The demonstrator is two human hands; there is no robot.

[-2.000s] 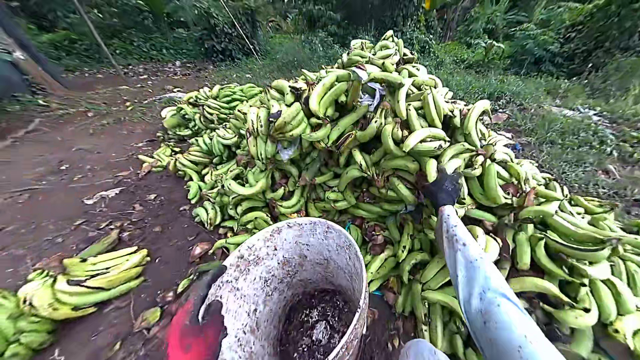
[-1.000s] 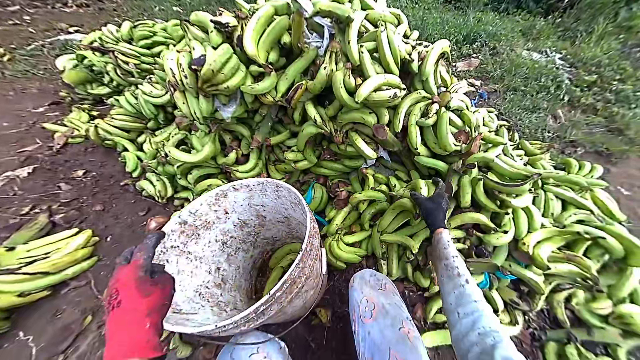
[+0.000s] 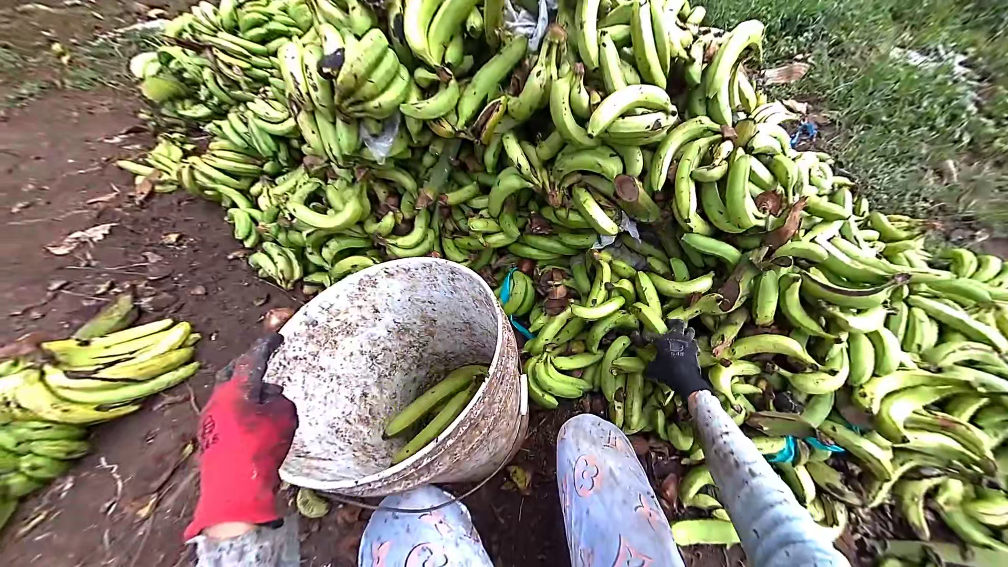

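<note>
A dirty white plastic bucket (image 3: pixel 378 346) stands tilted in front of my boots, with a few green bananas or plantains (image 3: pixel 433 409) inside. My left hand (image 3: pixel 244 425), in a red glove with dark fingertips, grips the bucket's left rim. My right hand (image 3: pixel 677 358), in a black glove, reaches into the near side of a large heap of green bananas or plantains (image 3: pixel 567 165). Its fingers are at the fruit, partly hidden, and whether they hold a piece I cannot tell.
Yellower bunches (image 3: pixel 118 370) lie on the brown soil at the left. My patterned boots (image 3: pixel 610 496) are below the bucket. Teal strips (image 3: pixel 795 449) and torn plastic (image 3: pixel 382 138) show among the fruit. Grass (image 3: pixel 921 118) grows behind the heap at the right.
Two seconds ago the bucket held only dark debris; green fruit lies in it now. My left hand stays on its rim. My right hand is at a lower part of the heap. The view has tilted down.
</note>
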